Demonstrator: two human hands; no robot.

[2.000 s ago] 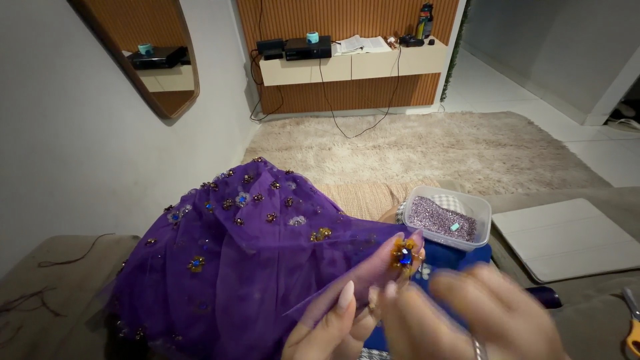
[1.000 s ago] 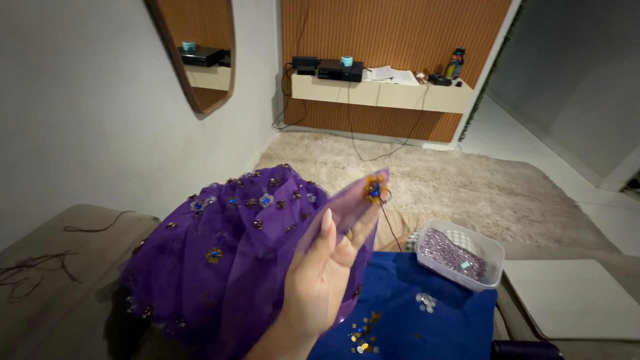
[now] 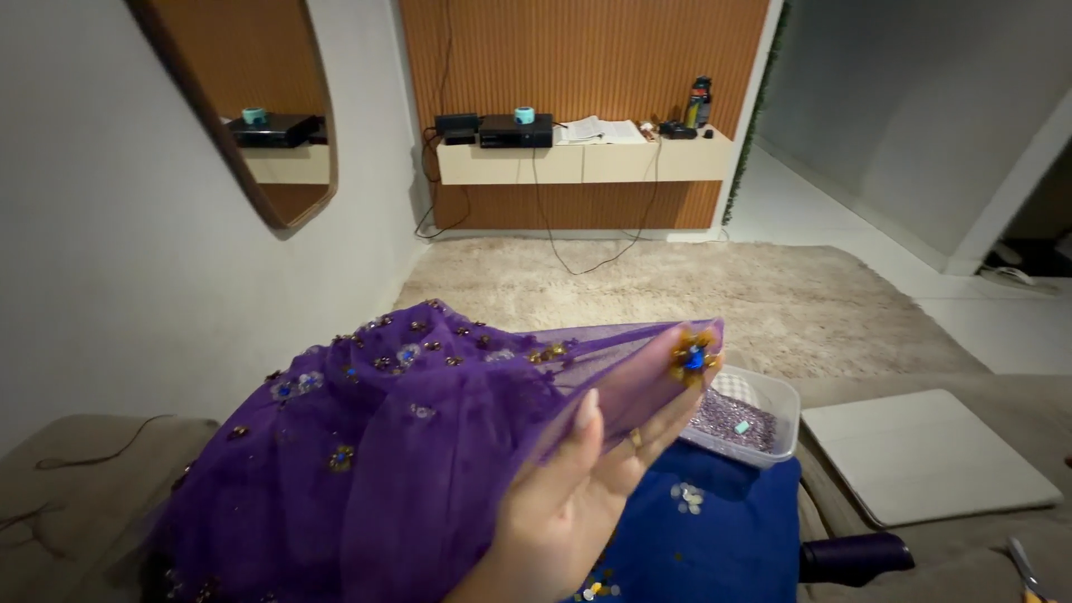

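Note:
Purple tulle fabric (image 3: 394,469) with beaded flowers and sequins spreads over the left and middle of the head view. My left hand (image 3: 586,494) is under one edge of it, with the tulle stretched across the fingers and the thumb raised. At the fingertips lies an amber flower with a blue stone (image 3: 693,358), sewn on the tulle. My right hand is out of the frame. Behind the fingers stands a clear plastic container (image 3: 783,419) of small purplish beads. Silver sequins (image 3: 687,497) and gold sequins (image 3: 596,586) rest on a blue cloth (image 3: 712,544).
A flat pale board or case (image 3: 930,456) lies on the sofa at right, near a dark purple rolled or cylindrical object (image 3: 856,559) and partly visible scissors (image 3: 1023,574). Loose dark thread (image 3: 109,456) is on the left seat. Beyond are a rug (image 3: 712,293) and a wall shelf (image 3: 511,166).
Two seconds ago my right hand was beside the flower; it has left the view. My left hand still supports the tulle. The dark thread seen hanging from the flower a second ago is no longer visible there.

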